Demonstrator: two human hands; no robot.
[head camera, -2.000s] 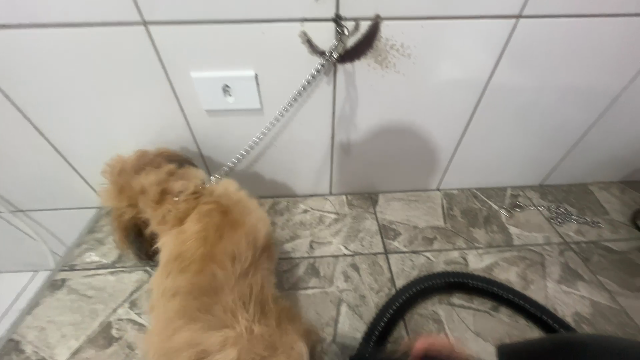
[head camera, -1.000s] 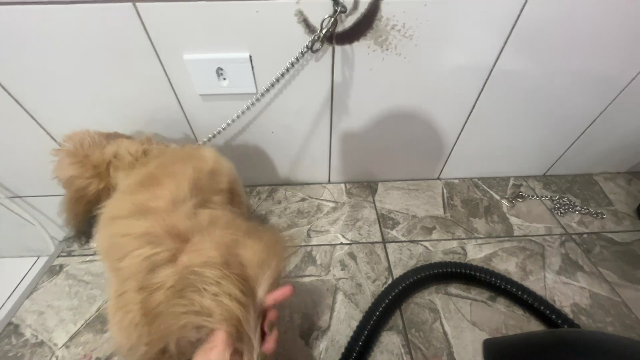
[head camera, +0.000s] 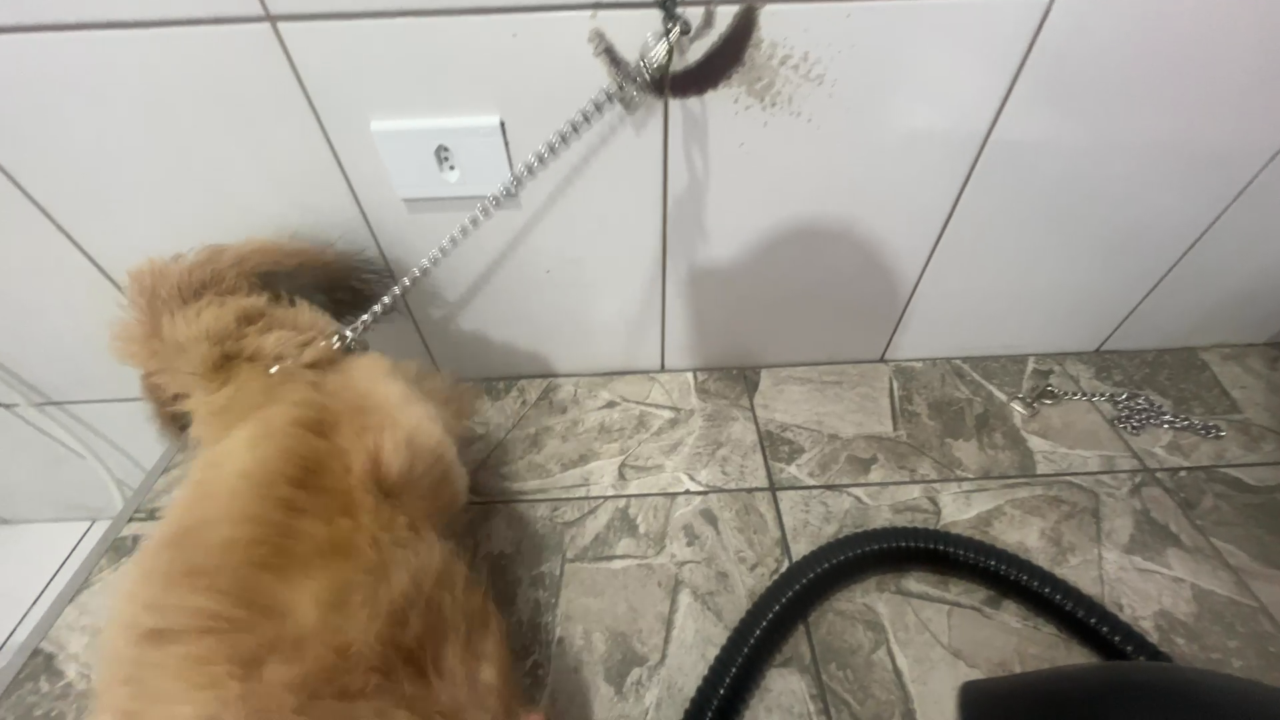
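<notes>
A golden-brown, fluffy dog (head camera: 310, 540) stands at the lower left with its back to me and its head by the tiled wall. A metal chain (head camera: 510, 190) runs taut from its neck up to a fastening on the wall. A black corrugated hose (head camera: 900, 545) arches over the stone-patterned surface and meets a black object (head camera: 1120, 692) at the bottom right edge. Neither of my hands can be made out; only a small skin-coloured sliver shows at the bottom edge beside the dog.
A white power outlet (head camera: 443, 158) is set in the white tiled wall (head camera: 800, 170). A dark curved piece (head camera: 715, 60) is beside the chain's upper end. A loose metal chain (head camera: 1150, 412) lies near the wall at right. A grey metal edge (head camera: 85, 560) borders the surface at left.
A hand that showed at the dog's rear one second ago has dropped almost wholly out of view. The dog's head has turned, and its fur is blurred and ruffled.
</notes>
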